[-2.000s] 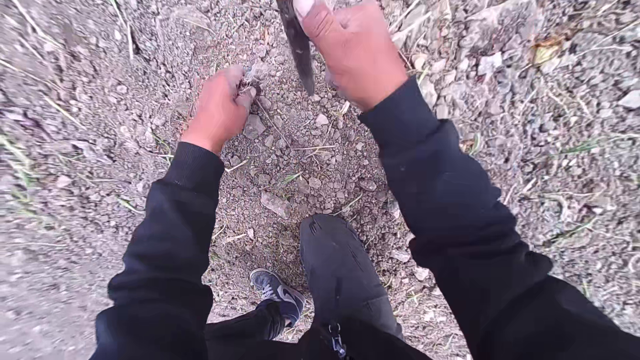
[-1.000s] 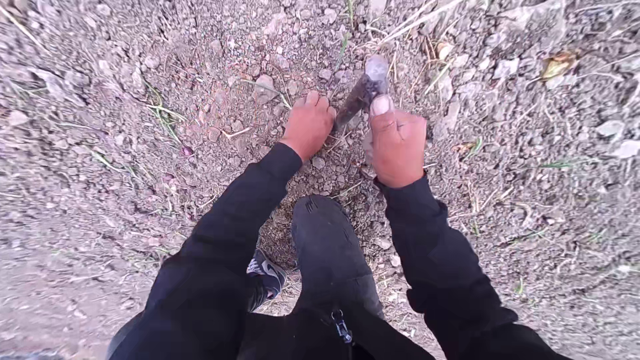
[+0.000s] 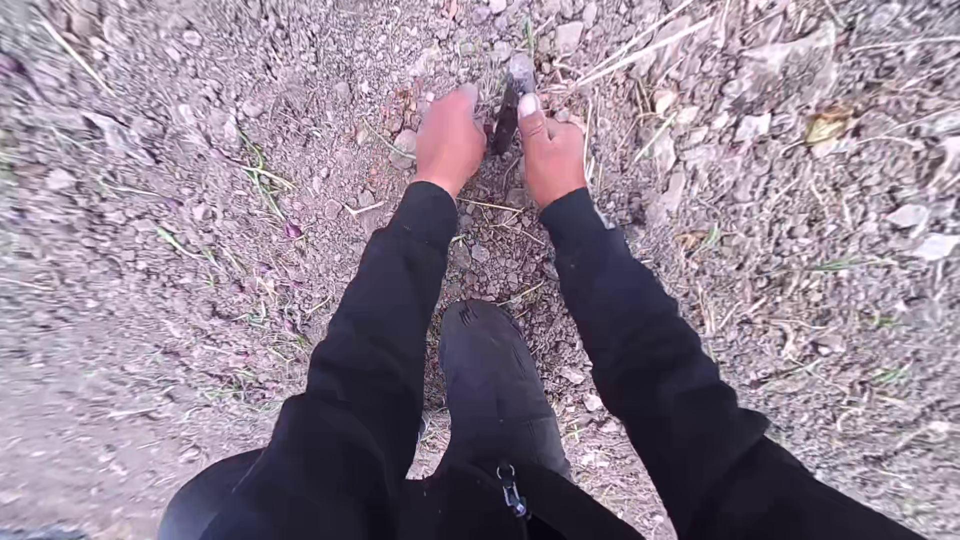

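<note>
My right hand (image 3: pixel 553 150) grips a dark hand tool (image 3: pixel 508 120) with a pale rounded end, the thumb lying against it near that end. The tool's darker end points down at the soil between my hands; its exact kind I cannot tell. Just left of it, my left hand (image 3: pixel 451 139) is at the stony soil (image 3: pixel 480 255), slightly blurred, with its fingers curled under and hidden, so whether they hold anything does not show. Both arms reach forward in black sleeves.
Small purple bulbs (image 3: pixel 292 230) with green shoots lie on the ground at left. Dry straw stalks (image 3: pixel 637 52) stretch beyond my right hand, and a yellowed leaf (image 3: pixel 829 126) lies at upper right. My knee (image 3: pixel 487 337) in dark trousers is below my hands.
Two seconds ago my hands were farther apart, with the tool raised in the right one. They came close together by one second ago and remain side by side at the soil.
</note>
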